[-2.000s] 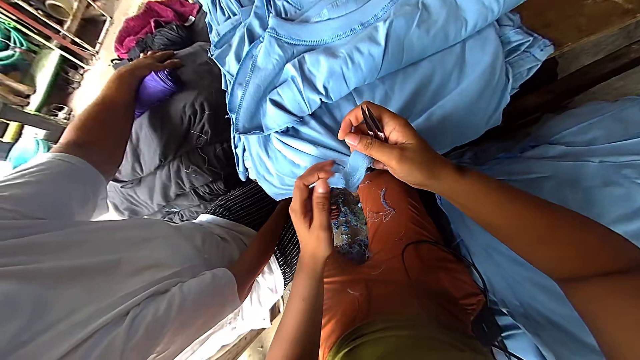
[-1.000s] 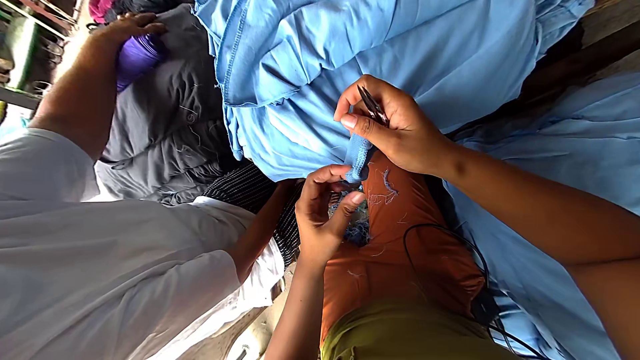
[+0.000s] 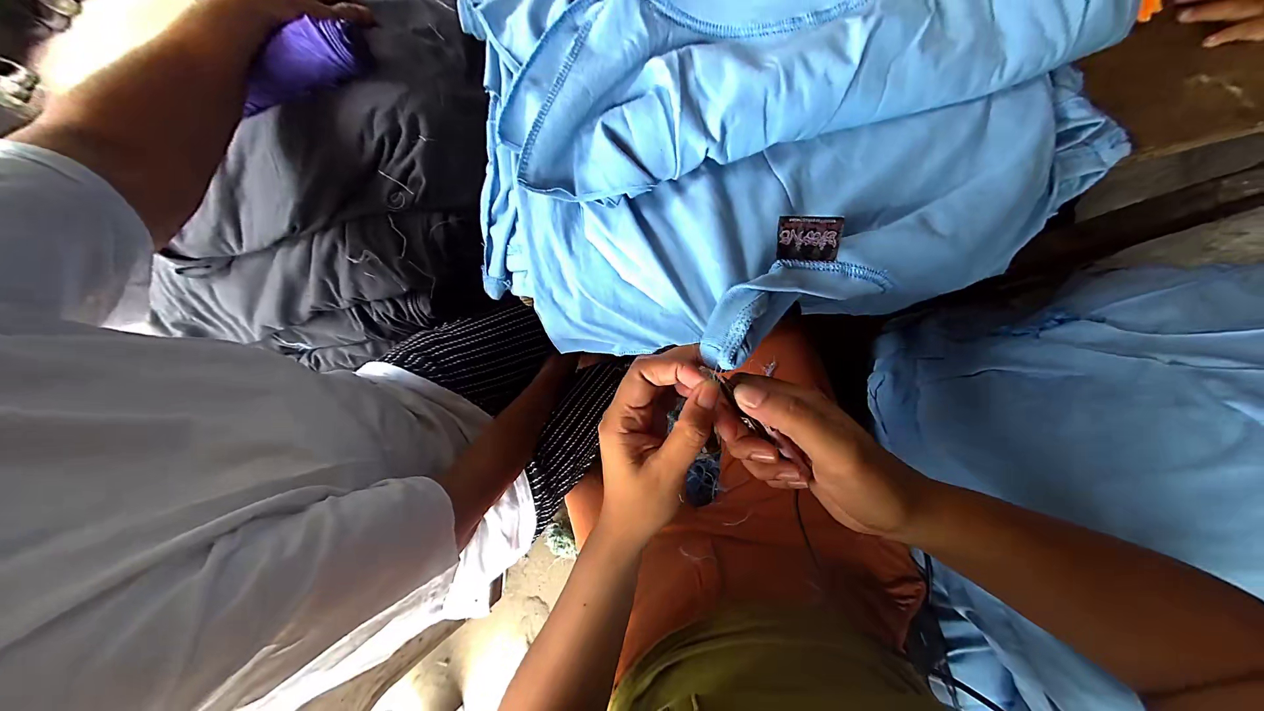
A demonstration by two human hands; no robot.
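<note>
My left hand (image 3: pixel 657 434) pinches thread ends between thumb and index finger, just below the hanging hem of a light blue garment (image 3: pixel 736 321). Close against it, my right hand (image 3: pixel 800 444) grips a small dark metal tool, its tip at the threads; the fingers hide most of it, so its kind cannot be told. The garment drapes from a heap of light blue fabric (image 3: pixel 632 247), and a black label (image 3: pixel 811 238) with writing shows above the hem. Loose threads lie on the orange-brown cloth (image 3: pixel 721 563) over my lap.
At the left sits another person in a white shirt (image 3: pixel 217 494), one hand by a purple cloth roll (image 3: pixel 301 59) on dark grey garments (image 3: pixel 326 197). More blue fabric (image 3: pixel 1086 395) lies at the right, near a wooden bench (image 3: pixel 1165 89). Another person's fingers (image 3: pixel 1224 20) show top right. A black cord (image 3: pixel 963 686) runs beside my lap.
Both my hands have come together below the hem; a second ago the right was higher, holding up the blue strip. The black label has come into sight. The other person's fingers now show top right.
</note>
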